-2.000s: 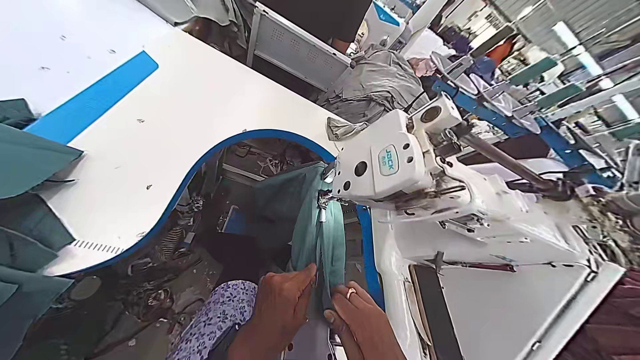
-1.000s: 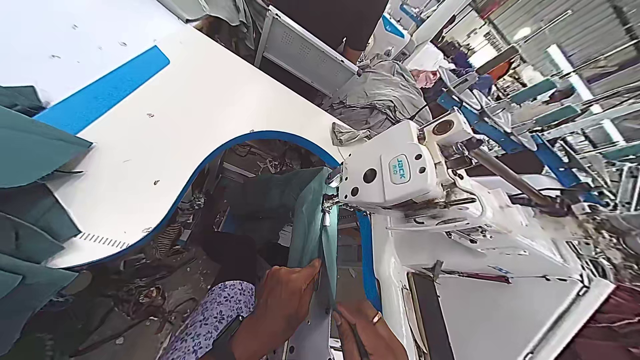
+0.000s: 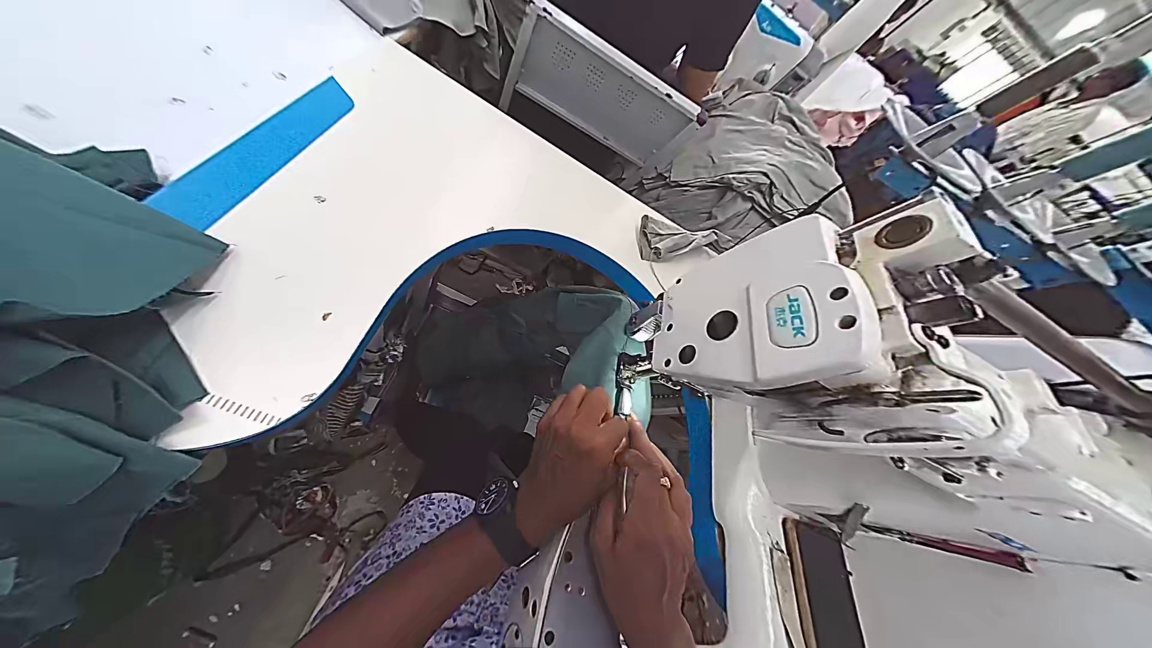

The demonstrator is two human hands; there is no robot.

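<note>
My left hand (image 3: 572, 454), a watch on its wrist, presses with bent fingers on the near end of the green fabric (image 3: 598, 360), close to the sewing machine's presser foot (image 3: 625, 400). Against it lies my right hand (image 3: 641, 522), a ring on one finger, its fingertips at the fabric's end just below the foot. The fingers hide what they pinch. The fabric runs under the needle area and hangs down beyond the machine's narrow arm (image 3: 562, 585). The white head of the Jack sewing machine (image 3: 765, 315) stands just right of and beyond my hands.
Green fabric pieces (image 3: 90, 234) lie at the left on the white table (image 3: 450, 153), which has a blue-edged curved cutout. A pile of grey fabric (image 3: 747, 162) lies behind the machine. A person's dark-clothed body and arm (image 3: 697, 76) show at the top.
The green fabric has fed away from me, and less of it lies on the near side of the foot. Both hands have moved up close to the presser foot and now touch each other.
</note>
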